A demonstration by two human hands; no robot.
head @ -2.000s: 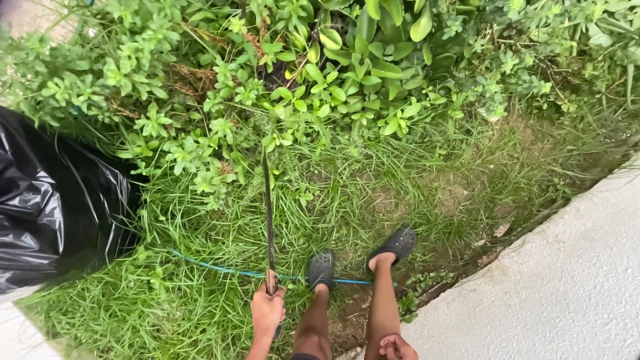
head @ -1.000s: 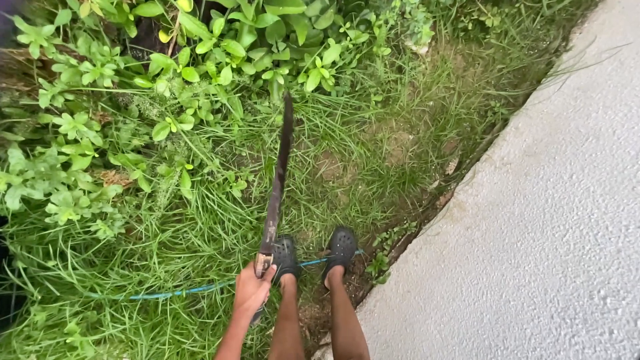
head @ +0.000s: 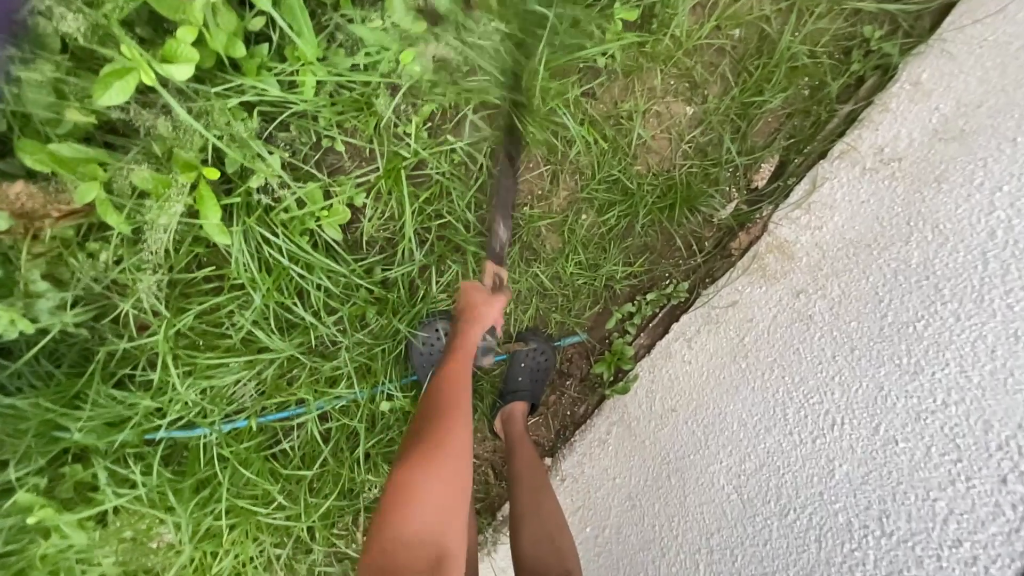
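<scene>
My left hand (head: 480, 306) is closed around the wooden handle of a machete (head: 502, 196). The dark, long blade points away from me, and its far end is blurred among grass blades near the top of the view. Below the fist, the rear end of the handle looks blurred over my shoes. The blade lies over short green grass (head: 400, 192) with patches of bare soil around it. My right hand is out of view.
My feet are in dark perforated clogs (head: 528, 368), beside a thin blue hose or cord (head: 280, 416) lying in the grass. A rough white wall (head: 800, 384) borders the right side. Leafy plants (head: 120, 76) grow at the upper left.
The machete's far end has gone from plain view into blurred grass. My right hand, seen at the lower right two seconds ago, is out of view. The view has shifted toward the white wall.
</scene>
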